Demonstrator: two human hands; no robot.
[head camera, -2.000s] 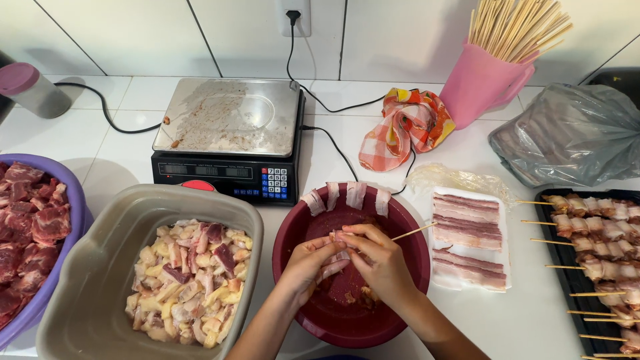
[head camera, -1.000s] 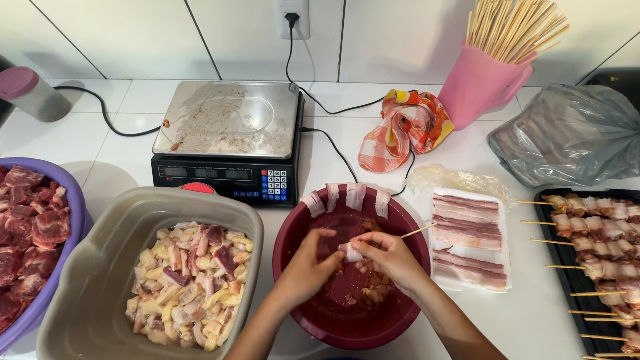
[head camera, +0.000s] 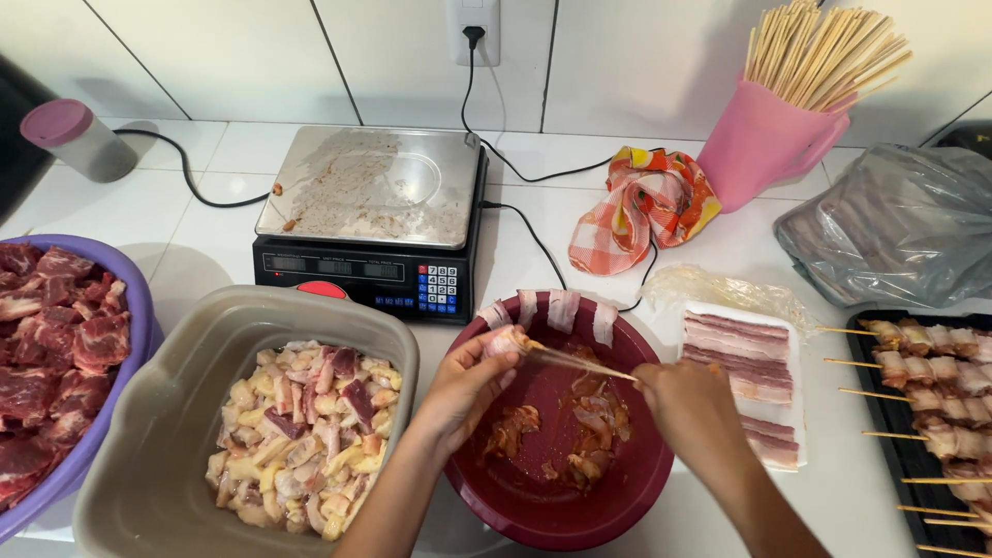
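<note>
Over the left rim of a dark red plastic bowl (head camera: 570, 535), my left hand (head camera: 477, 380) pinches a bacon-wrapped piece of meat (head camera: 508, 343). A wooden skewer (head camera: 589, 364) runs from that piece to my right hand (head camera: 690, 395), whose fingers are closed around its other end at the bowl's right side. Bacon strips (head camera: 563, 310) hang over the bowl's back rim. Inside lie seasoned raw meat pieces (head camera: 597, 418). More bacon slices (head camera: 740, 356) rest on a white foam tray (head camera: 798, 418) to the right of my right hand.
A grey tub (head camera: 116, 465) of cut meat and a purple basin (head camera: 143, 310) of red meat stand left. Behind are a scale (head camera: 364, 186), a cloth (head camera: 651, 209) and a pink jug (head camera: 763, 147) of skewers. A black tray (head camera: 872, 387) of loaded skewers and a grey plastic bag (head camera: 891, 225) lie right.
My hands were close together over the bowl and are now farther apart, with the skewer between them. My left hand has raised the wrapped piece toward the bowl's left rim.
</note>
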